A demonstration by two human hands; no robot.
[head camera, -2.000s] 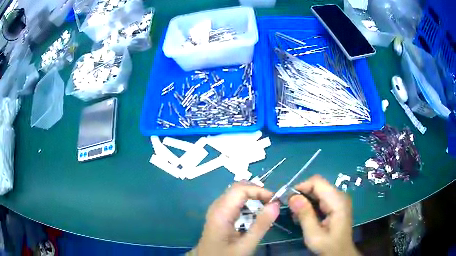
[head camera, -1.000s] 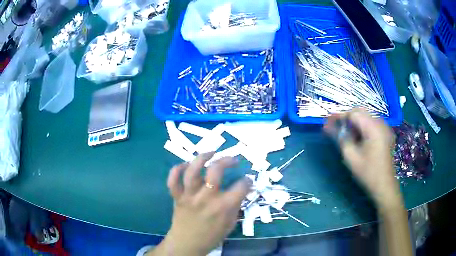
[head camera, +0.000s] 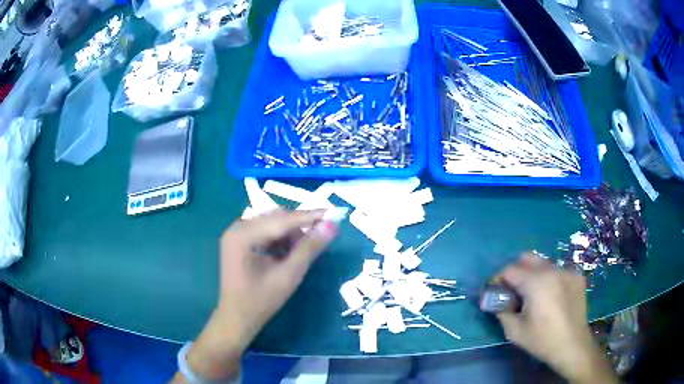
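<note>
My left hand [head camera: 266, 262] is left of centre and pinches a small white piece [head camera: 334, 214], seemingly a white strip, between thumb and fingertips, over the loose white strips [head camera: 382, 199]. My right hand [head camera: 544, 304] is at the lower right, curled around a small dark, metallic tool [head camera: 499, 299]; most of it is hidden in the palm. A pile of part-done pieces [head camera: 394, 292], white tabs with thin rods poking out, lies between the hands. Short metal pins [head camera: 337, 135] lie in the left blue tray [head camera: 247, 146]. Long thin rods [head camera: 502, 124] fill the right blue tray [head camera: 517, 181].
A frosted tub [head camera: 345, 56] sits on the left tray. A phone [head camera: 544, 37] lies over the right tray's corner. A digital scale [head camera: 160, 166] and tubs of white parts [head camera: 165, 79] are at left. A dark red-purple pile [head camera: 611, 225] is at right. The bench edge curves below.
The hands have parted from working together over the pile. The right hand went up to the right tray's front edge, then came down. The left hand now pinches a white piece. The view has shifted.
</note>
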